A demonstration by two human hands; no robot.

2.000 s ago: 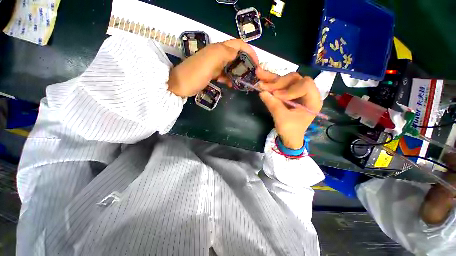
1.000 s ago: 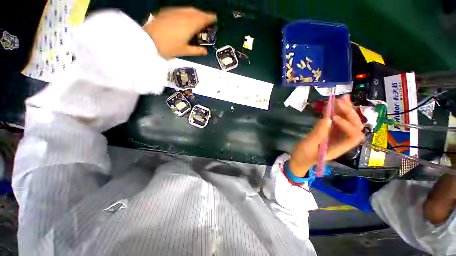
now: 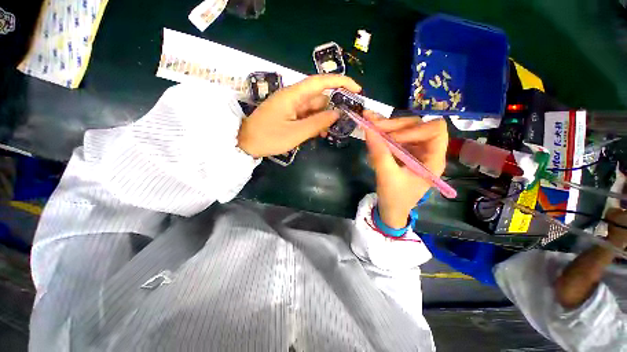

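Note:
My left hand (image 3: 292,120) holds a dark smartwatch housing (image 3: 342,124) above the mat, with fingers over its left side. My right hand (image 3: 405,155) holds pink tweezers (image 3: 412,161), their tips at the inside of the housing. The fingers hide part of the housing. A release liner strip (image 3: 206,58) with rows of small tan pieces lies behind my left hand. A housing (image 3: 262,86) rests on the strip, another (image 3: 328,59) stands behind it, and one more (image 3: 284,157) is partly hidden under my left hand.
A blue bin (image 3: 467,65) holds small pale bits. A glue syringe (image 3: 485,157), a dark controller box (image 3: 519,120) and a glue box (image 3: 565,161) are at right. A printed sticker sheet (image 3: 65,41) lies at left. Another person's arm (image 3: 584,275) is at lower right.
My left hand has come back from the rear of the mat and now holds a housing. My right hand has moved left from near the syringe, bringing the tweezers to the housing.

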